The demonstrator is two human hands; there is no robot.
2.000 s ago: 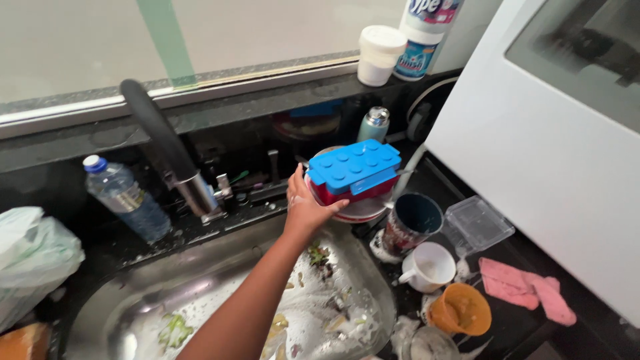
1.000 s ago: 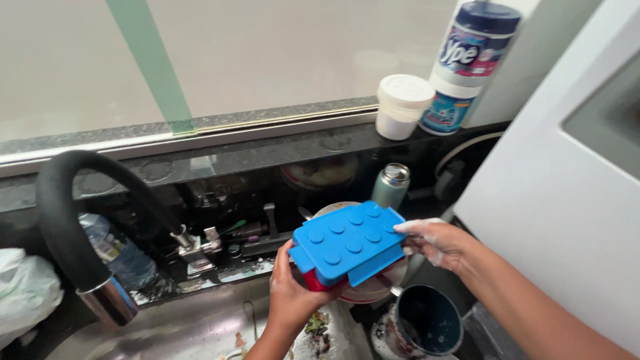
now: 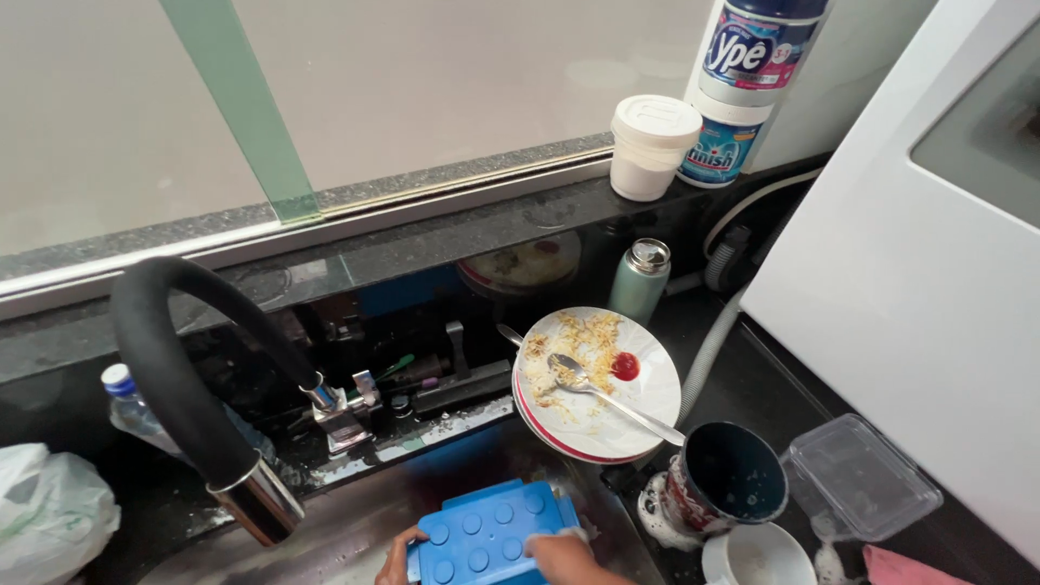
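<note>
Low in the head view, a blue brick-shaped plastic container lid (image 3: pixel 487 536) is over the steel sink (image 3: pixel 357 520). My left hand (image 3: pixel 396 559) grips its left edge. On its right side rests my right hand (image 3: pixel 565 556), with some white foam by the fingers. The lower part of the container is cut off by the frame. Behind it, a stack of plates (image 3: pixel 642 398) stands at the sink's edge, the top one holding food scraps, red sauce and a metal spoon (image 3: pixel 609 398).
A black faucet (image 3: pixel 154 349) arches over the sink's left side. At right stand a dark cup (image 3: pixel 727 479), a white mug (image 3: pixel 760 556) and a clear plastic box (image 3: pixel 865 475). A green bottle (image 3: pixel 639 284) is behind the plates. A plastic bag (image 3: pixel 49 512) lies far left.
The blue-lidded container has moved from over the plates down to over the sink, uncovering the plates. My right hand, out of view two seconds ago, came onto the container.
</note>
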